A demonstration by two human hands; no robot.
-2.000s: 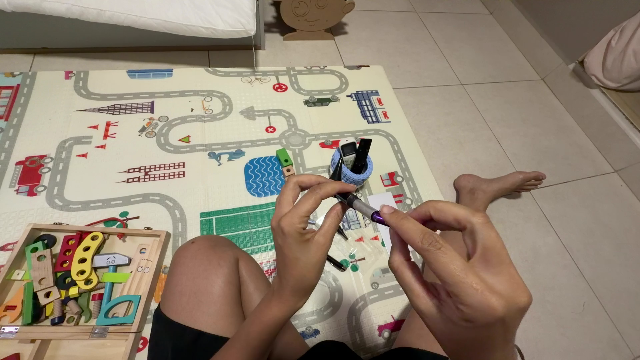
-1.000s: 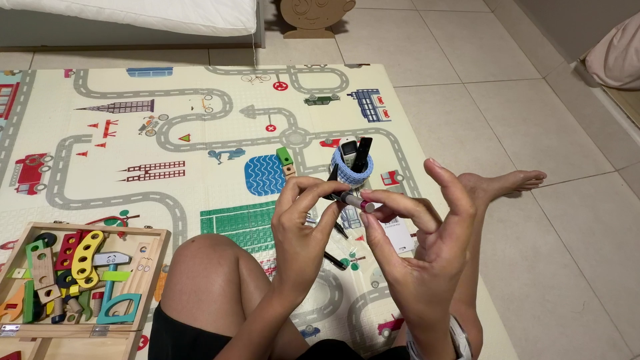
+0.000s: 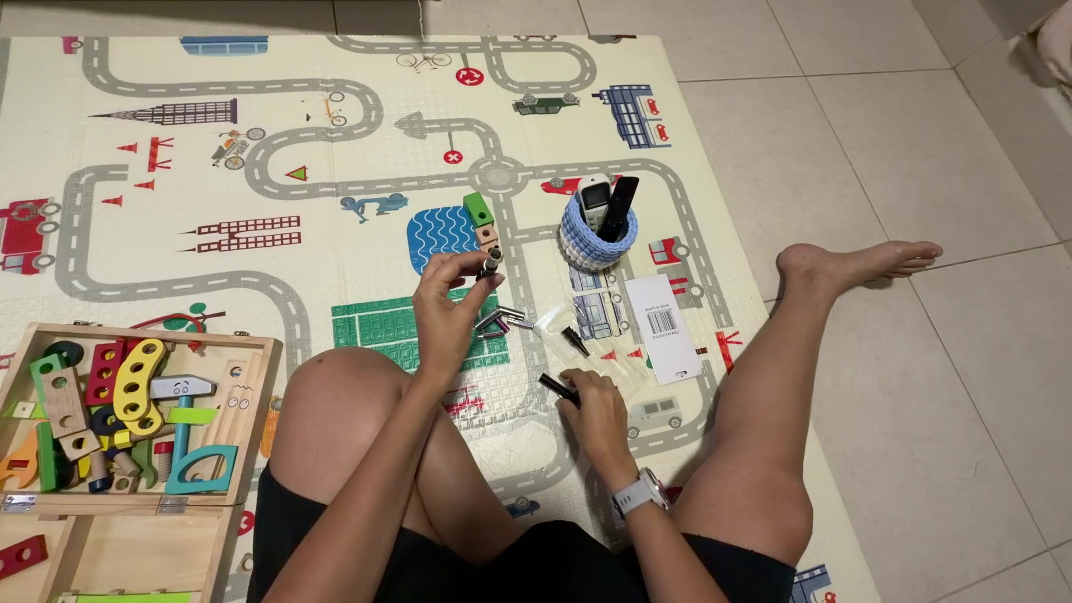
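Note:
My left hand [image 3: 448, 310] holds a small dark tube with a metallic open end [image 3: 492, 259] between thumb and fingertips, above the play mat [image 3: 335, 209]. My right hand [image 3: 596, 419] is low over the mat, its fingers on a black cylindrical piece [image 3: 558, 389]. Several small metallic cylinders [image 3: 502, 320] lie beside my left hand. Between the hands, a black tapered piece [image 3: 575, 340] lies on or in a clear plastic bag [image 3: 548, 339]. A white card with a barcode [image 3: 662, 328] is right of the bag.
A blue and white woven basket [image 3: 596, 239] holds remotes or handsets. Green and plain wooden blocks [image 3: 479, 211] stand near my left fingertips. An open wooden box [image 3: 268, 402] of toy tools is at the left. My knees and bare foot [image 3: 863, 260] flank the area.
My hands, close together over the mat before, are now apart. The right has moved down to the black piece; the left keeps a small tube. The view has shifted downward.

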